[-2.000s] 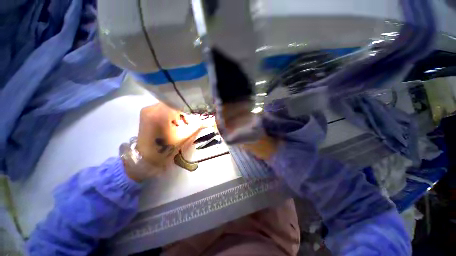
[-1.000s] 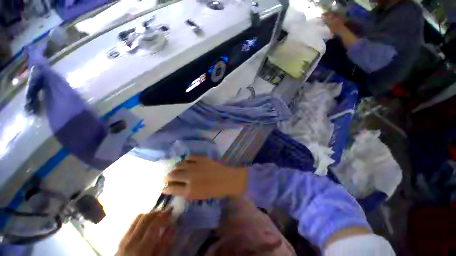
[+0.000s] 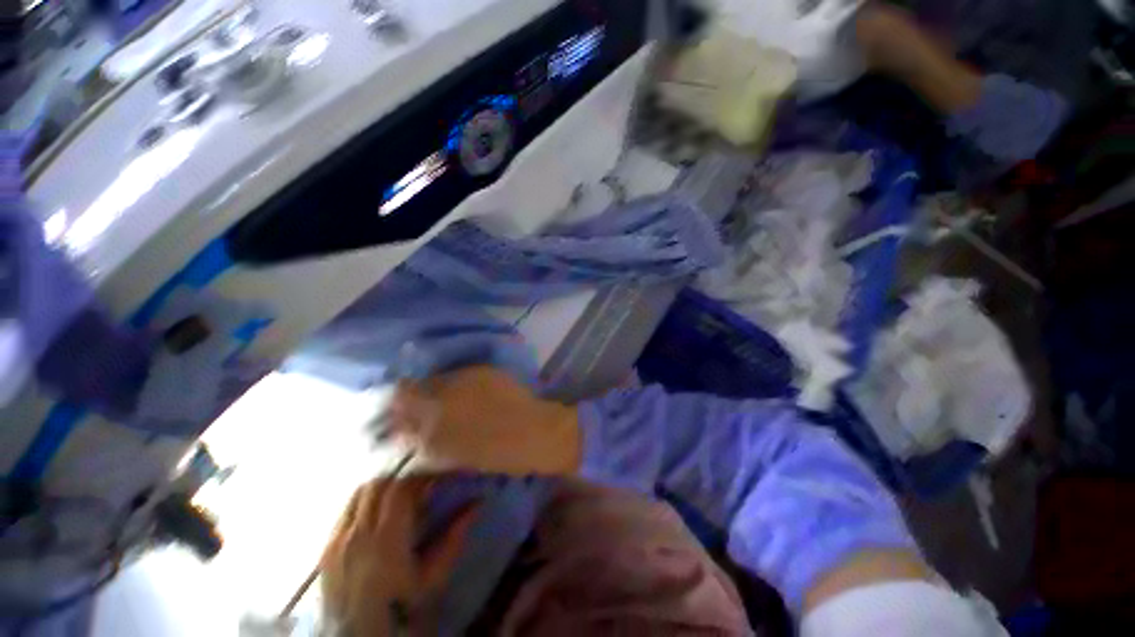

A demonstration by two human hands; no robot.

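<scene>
My right hand (image 3: 483,421) is over the brightly lit white machine bed (image 3: 280,473), its fingers pointing left and close together. Something small and dark shows at its fingertips, too blurred to name. My left hand (image 3: 380,548) is just below it, near the bed's front edge, with curled fingers; I cannot tell whether it holds anything. A thin dark line shows on either side of the left hand. Blue garment pieces (image 3: 498,268) lie just beyond the right hand. The blurred needle area (image 3: 187,523) is left of both hands, with neither hand on it.
The machine head with its black control panel (image 3: 485,137) crosses the upper left. A blue-violet cloth strip (image 3: 93,355) hangs over it. White scraps (image 3: 952,367) and a blue crate edge (image 3: 884,237) are at right. Another person's forearm (image 3: 921,56) shows at the upper right.
The view has swung right from the needle area, where both hands were, to the bed's right part. In the last second my hands stay close together, the left appearing slightly higher.
</scene>
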